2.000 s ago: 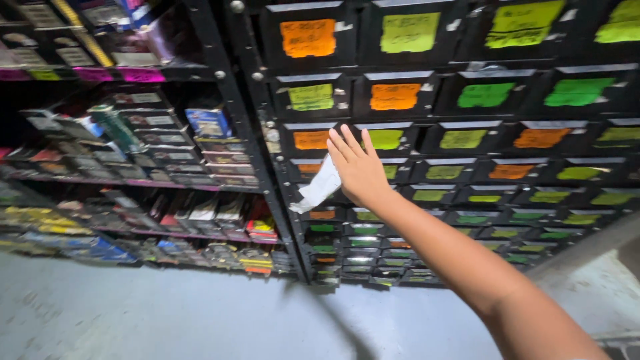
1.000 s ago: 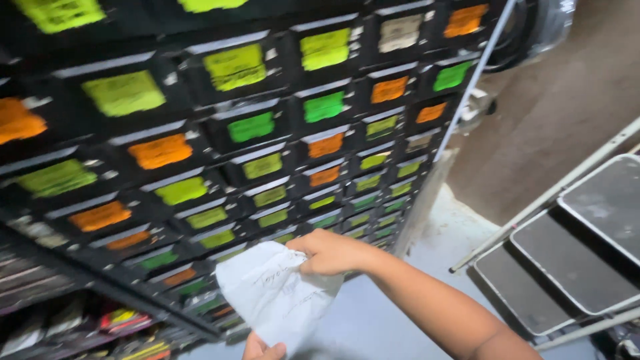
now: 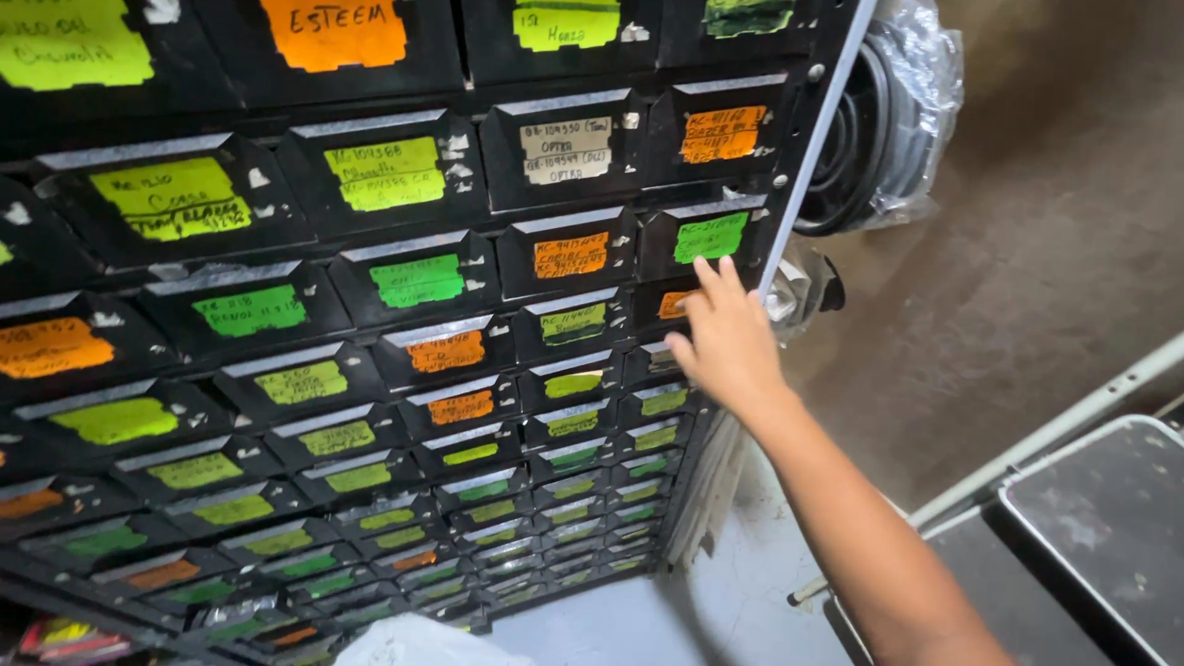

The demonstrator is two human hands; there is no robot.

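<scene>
My right hand (image 3: 731,347) reaches out with its fingers apart, holding nothing. Its fingertips are at the lower edge of a green label (image 3: 710,237) on a black drawer, near the right side of a tall rack of small black drawers. An orange label (image 3: 675,305) on the drawer below is partly covered by my fingers. Other drawers carry handwritten yellow-green, orange, green and pale labels, such as the pale label (image 3: 566,150) up and to the left. A white sheet, perhaps paper (image 3: 421,643), shows at the bottom edge. My left hand is out of view.
A metal step ladder (image 3: 1101,518) stands at the lower right. Black rings in clear plastic wrap (image 3: 856,139) hang beside the rack, against a brown wall (image 3: 1036,240). Pale floor (image 3: 573,620) shows below. Colourful packages (image 3: 69,640) lie at the lower left.
My right hand has let go of the white sheet that it touched one second ago and now reaches up to the right-hand drawers. My left hand has gone out of view. The view has shifted right since two seconds ago.
</scene>
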